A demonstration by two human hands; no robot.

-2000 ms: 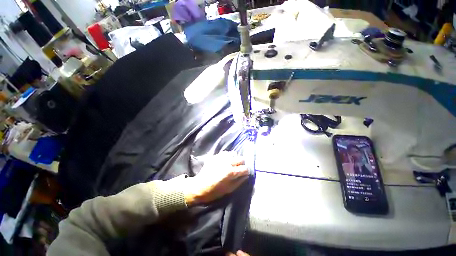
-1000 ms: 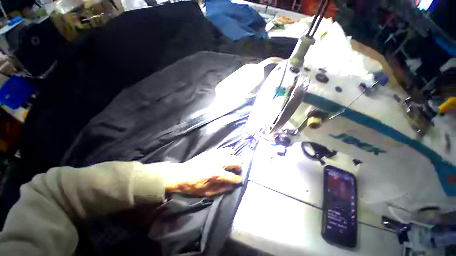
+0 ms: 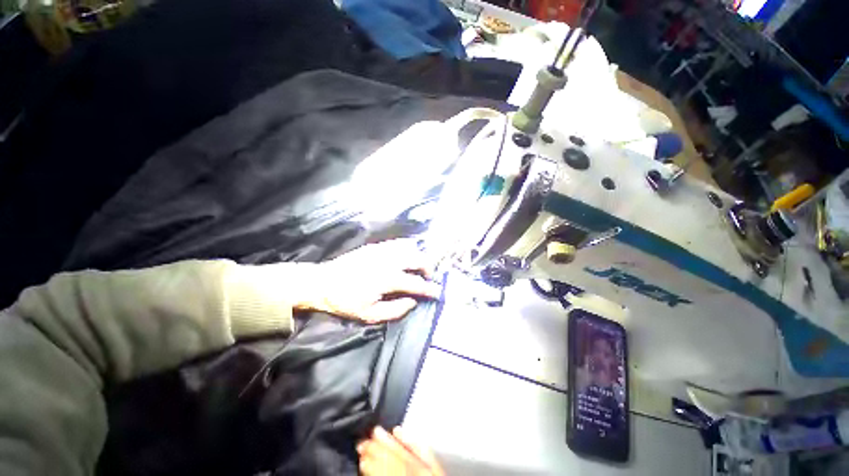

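My left hand (image 3: 368,284) lies on the shiny dark lining (image 3: 270,200) just in front of the needle area (image 3: 456,265), fingertips on the seam edge (image 3: 410,358). My right hand (image 3: 398,454) is cut off by the bottom edge of the picture; its fingers touch the lower end of the seam edge, and whether they grip it is hidden. The matte black shell fabric (image 3: 84,121) spreads behind and left of the lining. The white sewing machine (image 3: 689,279) with a teal stripe stands right of the cloth. Lamp glare washes out the presser foot.
A phone (image 3: 599,386) with a lit screen lies on the machine bed (image 3: 493,409). Black looped handles (image 3: 557,292) lie behind it. A white and purple item (image 3: 791,435) is at the lower right. Blue cloth (image 3: 400,26) lies at the back.
My left hand has moved up along the seam edge, closer to the needle. My right hand has come into view at the bottom. The camera view has shifted and tilted.
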